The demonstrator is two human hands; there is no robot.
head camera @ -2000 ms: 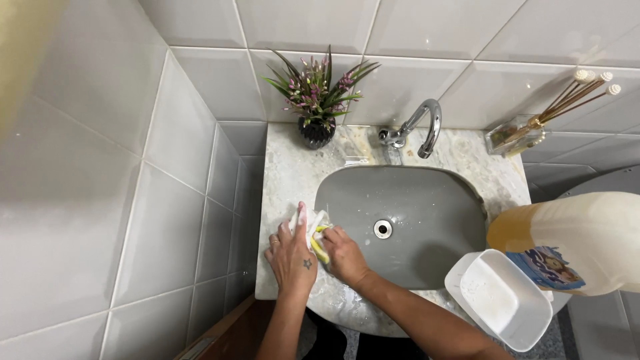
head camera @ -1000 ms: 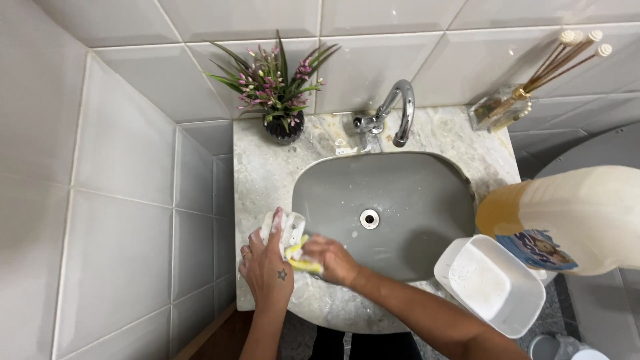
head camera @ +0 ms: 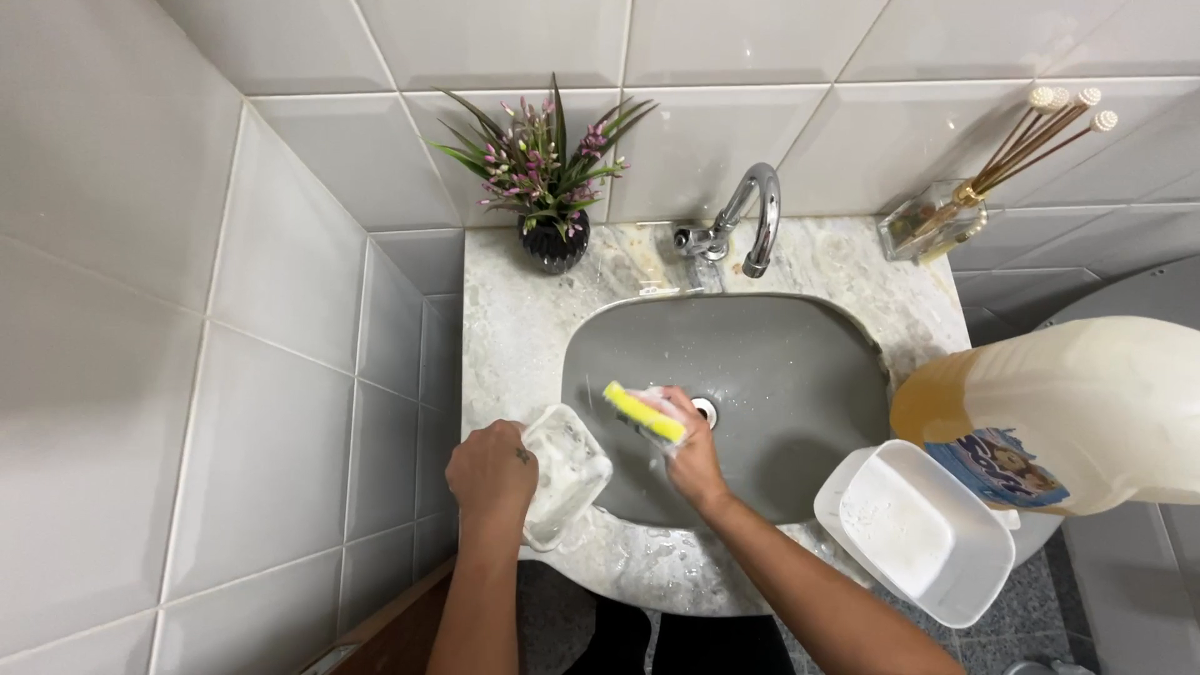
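My left hand [head camera: 495, 473] grips the rim of a small soapy plastic container [head camera: 565, 478], tilted over the left front edge of the sink basin. Over the grey basin [head camera: 778, 375], near its metal drain [head camera: 705, 411], my right hand [head camera: 689, 450] holds a yellow sponge [head camera: 645, 412] with suds on it. A gap lies between sponge and container. Behind the basin stands a chrome faucet [head camera: 759, 211]; no water is seen running from it.
A white plastic tub [head camera: 966, 562] sits at the counter's right front, beside a large jug of amber liquid [head camera: 1059, 403]. At the back stand a potted plant [head camera: 553, 239] and a reed diffuser [head camera: 933, 220]. Tiled walls [head camera: 272, 450] bound the left and back. The marble counter [head camera: 511, 328] is wet in front.
My right hand with the sponge has moved away from my left, over the basin. The container, earlier mostly covered by my hands, now shows its soapy inside.
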